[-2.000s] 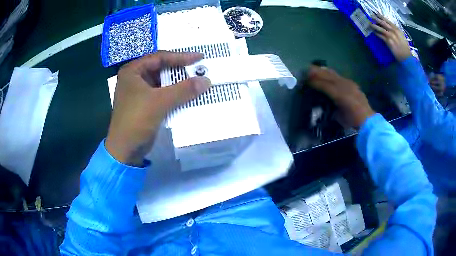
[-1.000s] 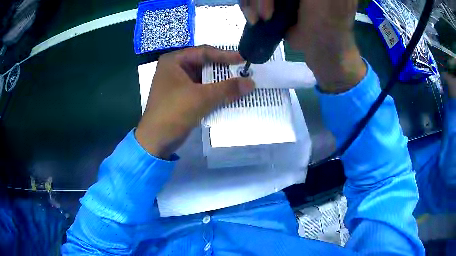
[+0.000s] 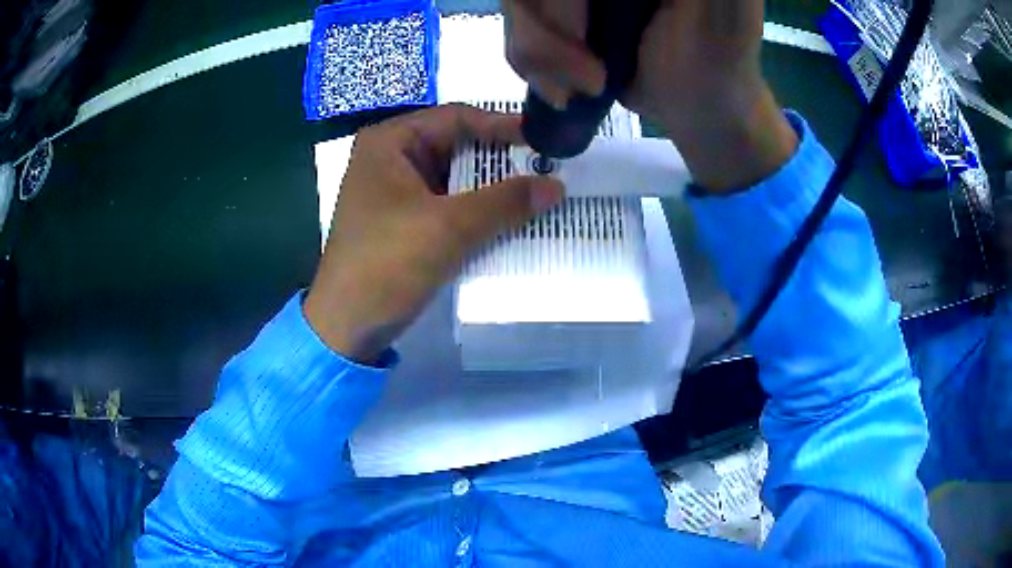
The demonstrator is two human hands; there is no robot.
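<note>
The white slotted housing [image 3: 555,291] lies on a white sheet [image 3: 522,427] in front of me. A smooth white arm [image 3: 621,169] lies across its slots, with a dark round screw [image 3: 543,164] at its left end. My left hand [image 3: 416,211] holds that end between thumb and index finger, on both sides of the screw. My right hand [image 3: 688,83] is wrapped around a black electric screwdriver [image 3: 579,105]. The tool's lower end is just above the screw; its bit is hidden or too blurred to tell. The arm's right end is hidden behind my right wrist.
A blue bin [image 3: 372,61] of small silvery parts stands behind the housing at the left. A blue box [image 3: 910,133] with thin white strands is at the far right. The screwdriver's black cord [image 3: 827,200] runs over my right sleeve. Printed white sheets [image 3: 721,488] lie below the bench edge.
My right hand has come from the right side of the bench with the screwdriver and brought it over the screw. The neighbour's hand has left the blue box. My left hand still pinches the arm.
</note>
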